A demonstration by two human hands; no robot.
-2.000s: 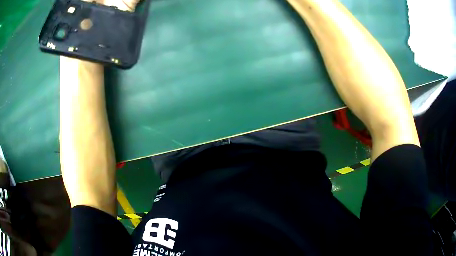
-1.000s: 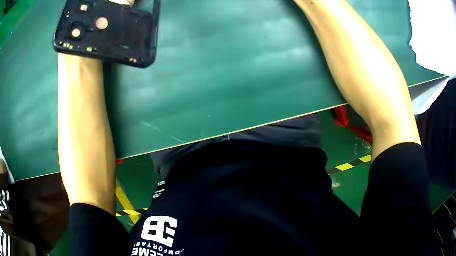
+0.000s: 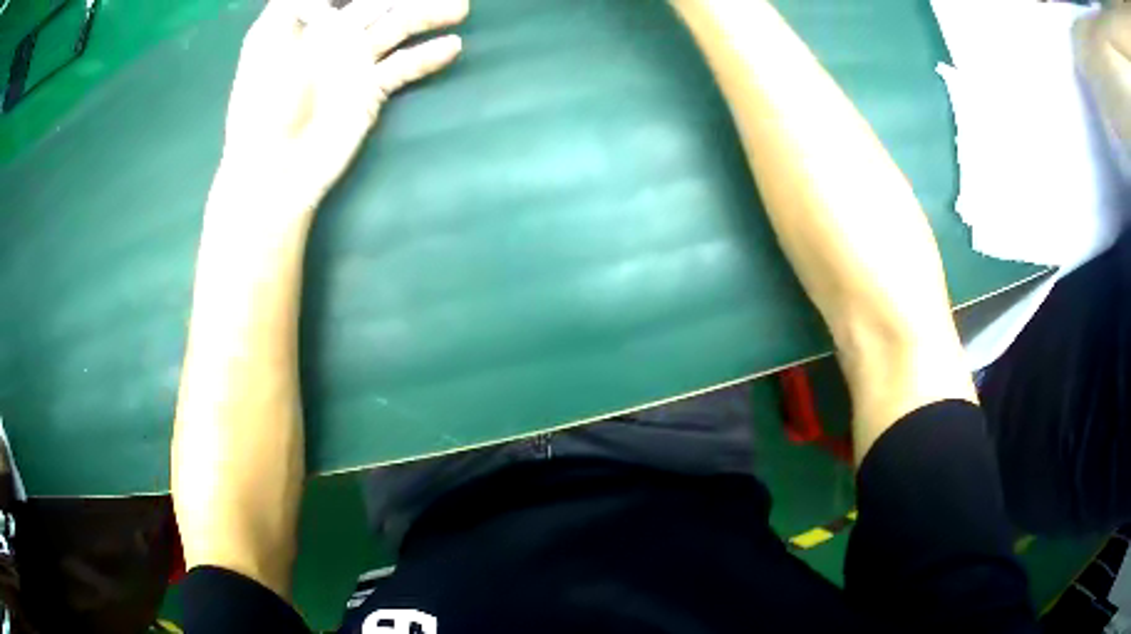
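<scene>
My left hand [image 3: 316, 87] is at the top left over the green bench mat [image 3: 533, 285]. It is very bright, its upper part is cut off by the top edge, and two fingers point right, apart, with nothing seen in them. My right hand is out of the picture; only its forearm shows, running off the top edge. A thin black rectangular frame, perhaps a phone middle frame [image 3: 17, 68], lies at the far upper left, away from my left hand.
White sheets with ragged edges [image 3: 1017, 136] lie at the bench's right side. Part of another person's hand or arm [image 3: 1108, 62] shows beyond them, with dark clothing below. The bench's curved front edge crosses before my body. A red object [image 3: 800, 403] is below it.
The black phone middle frame is gone from over my left forearm. My left hand now shows, lower in view. The view has shifted, showing the black frame at upper left and more of the sheets.
</scene>
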